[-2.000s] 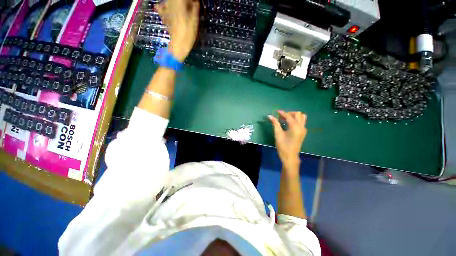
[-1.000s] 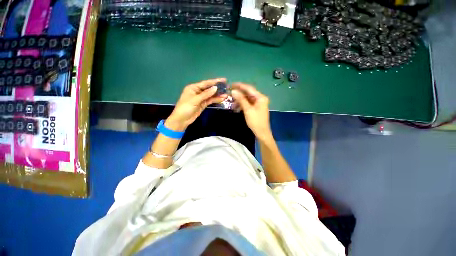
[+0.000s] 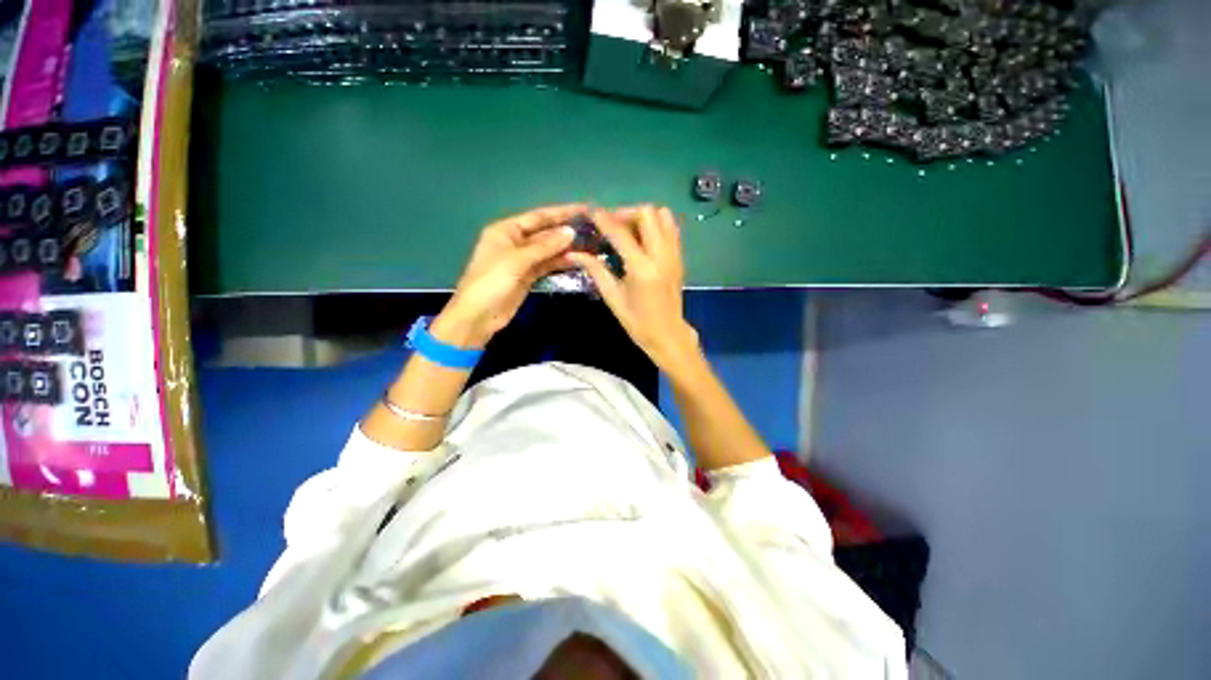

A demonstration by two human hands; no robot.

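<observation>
My left hand [image 3: 511,270], with a blue wristband, holds a small dark module [image 3: 586,237] between thumb and fingers above the bench's near edge. My right hand [image 3: 645,275] is at the module's right side, its fingertips touching it; whether they hold a small part is hidden. A silvery heap [image 3: 571,280] shows partly under my hands. Two small dark housings, one on the left [image 3: 707,186] and one on the right [image 3: 748,194], lie apart on the green mat, each with a thin pin or wire nearby.
The green bench [image 3: 930,226] carries ribbed trays [image 3: 385,40] at the far left, a silver-white feeder [image 3: 668,51] at far centre and piled modules [image 3: 930,80] at far right. A printed carton [image 3: 113,385] with module strips stands at left.
My left hand came from the far trays to the near edge and holds a module. Two housings now lie on the mat. In the last second my right hand closed in on the module; the view shifted.
</observation>
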